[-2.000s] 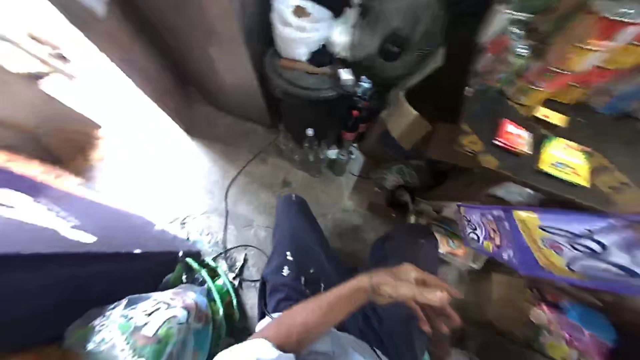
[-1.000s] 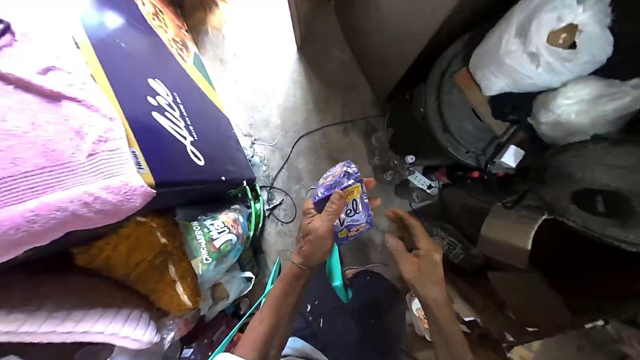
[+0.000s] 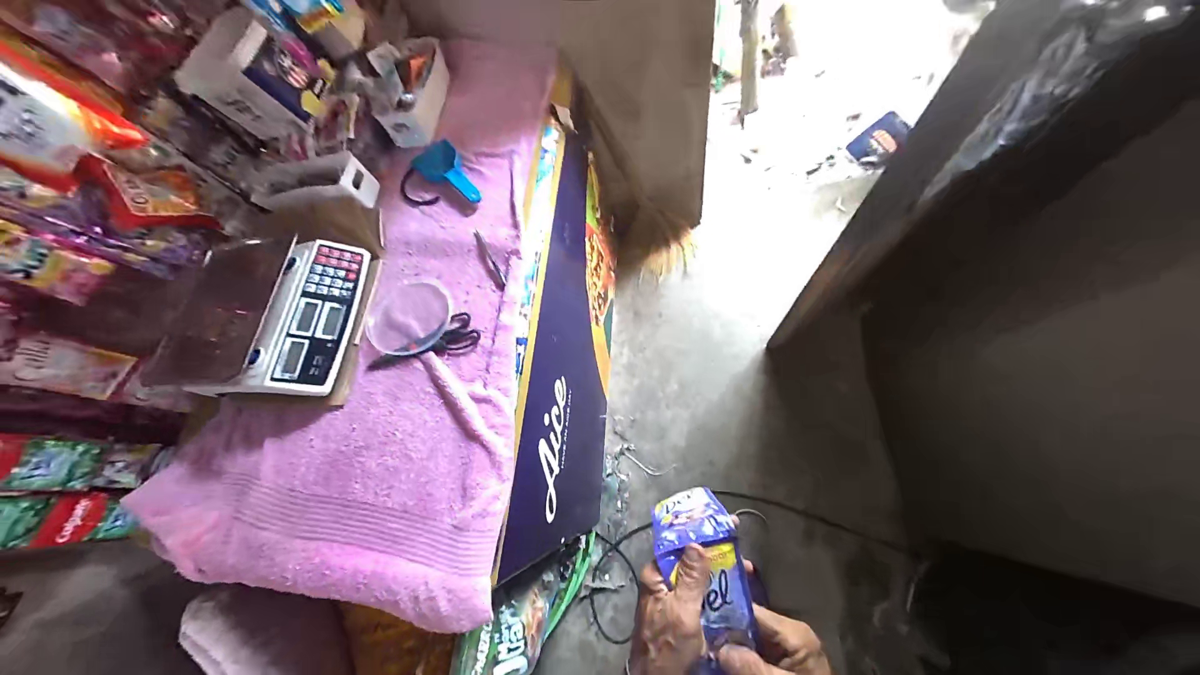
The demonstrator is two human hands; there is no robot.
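Observation:
A purple-and-yellow packet with printed writing [image 3: 727, 586] is held low, right of the view's middle, above the concrete floor. My left hand [image 3: 670, 614] grips its left side, thumb across the front. My right hand [image 3: 783, 642] holds its lower right part, with the thumb near the bottom end. The lower part of the packet is partly covered by my fingers. To the left stands a dark blue chest freezer [image 3: 562, 412] with a pink towel [image 3: 375, 487] over its top.
On the towel lie a digital weighing scale [image 3: 319, 314], scissors [image 3: 455, 336], a round strainer-like item [image 3: 410, 319], a pen [image 3: 489, 258] and a blue scoop [image 3: 445, 169]. Hanging packets line the left. A black cable [image 3: 806, 511] crosses the floor; a broom [image 3: 666, 239] stands near the bright doorway.
My right hand, apart from the packet a second ago, is now on it together with my left. The view has swung toward the freezer top and doorway.

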